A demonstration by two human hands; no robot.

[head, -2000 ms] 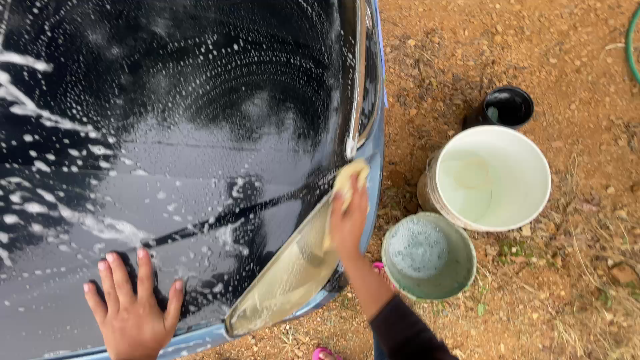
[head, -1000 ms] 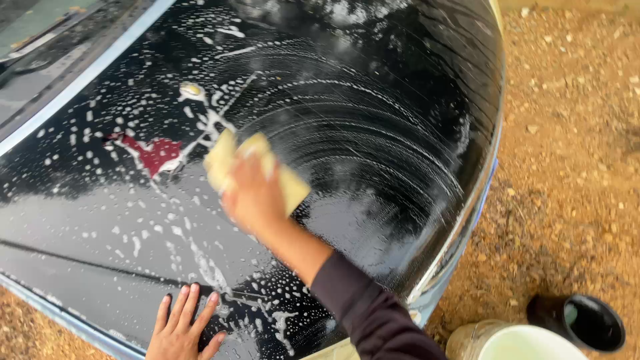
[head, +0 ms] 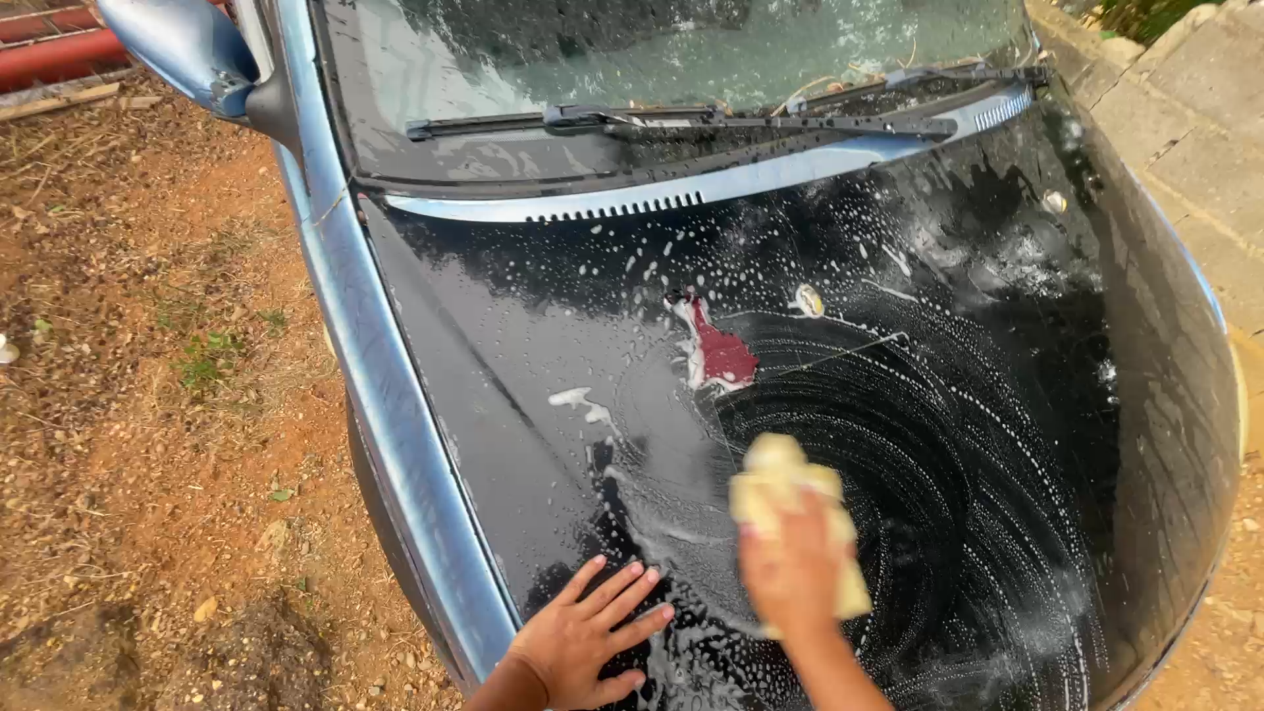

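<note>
A car's black hood (head: 948, 464), wet with soap suds and curved streaks, fills the middle and right of the head view. My right hand (head: 795, 568) is closed on a pale yellow sponge or cloth (head: 775, 484), blurred and pressed to the hood. To its left, my left hand (head: 588, 637) lies palm down on the hood with its fingers spread, near the blue fender (head: 395, 425). Above the hands, a dark red patch (head: 723, 351) edged with foam shows on the hood, beside a small oval spot (head: 809, 300).
Wiper arms (head: 731, 120) lie below the wet windshield (head: 474, 59). A blue side mirror (head: 188, 44) sticks out at the top left. Reddish ground (head: 158, 395) with dry twigs is on the left, stone or concrete slabs (head: 1185, 138) at the upper right.
The view has swung from the headlight and buckets to the hood and windshield. My right hand, with the yellow sponge or cloth, has gone from the headlight to the hood.
</note>
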